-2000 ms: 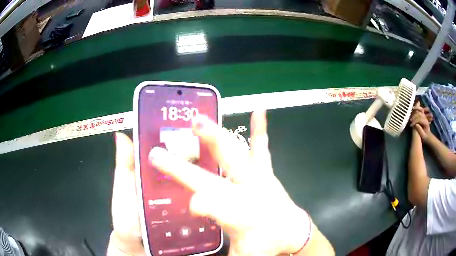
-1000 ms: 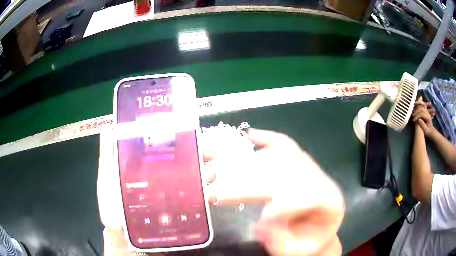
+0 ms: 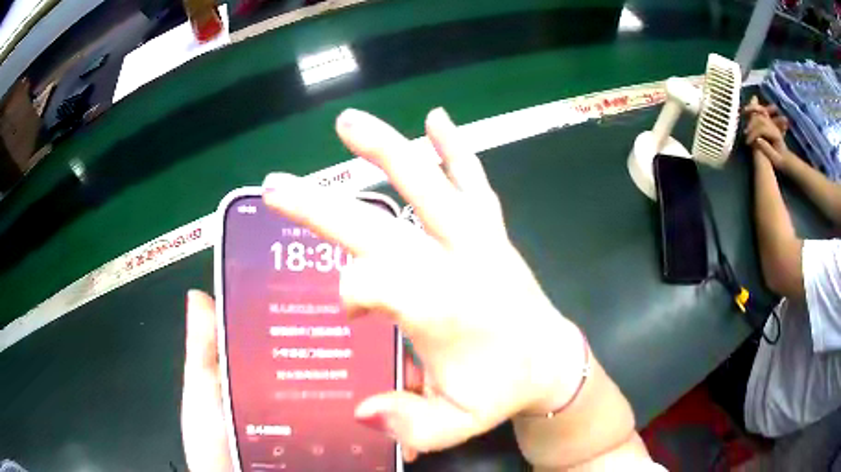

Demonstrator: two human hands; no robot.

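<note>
A smartphone [image 3: 304, 369] with a pale rim and a lit purple-red screen showing 18:30 and lines of text is upright in front of me, its lower end cut off by the frame. My left hand [image 3: 205, 396] holds it from behind, with a thumb or finger at its left edge and fingertips at its right. My right hand [image 3: 433, 267] is over the upper right of the screen, fingers spread and holding nothing; whether it touches the screen is unclear. A few small white parts [image 3: 410, 217] show behind my right hand; the rest are hidden.
A cream desk fan [image 3: 715, 111] stands at right on the dark green bench [image 3: 544, 212]. Beside it lie a black phone [image 3: 681, 221] and a cable with a yellow tag [image 3: 741, 298]. A neighbour's clasped hands [image 3: 765, 129] rest near bagged goods [image 3: 811, 101]. A green belt [image 3: 230, 120] runs behind.
My right hand has come from beside the phone to over its upper screen, fingers now spread. The phone sits lower, and its screen shows text lines instead of a picture. The view has tilted.
</note>
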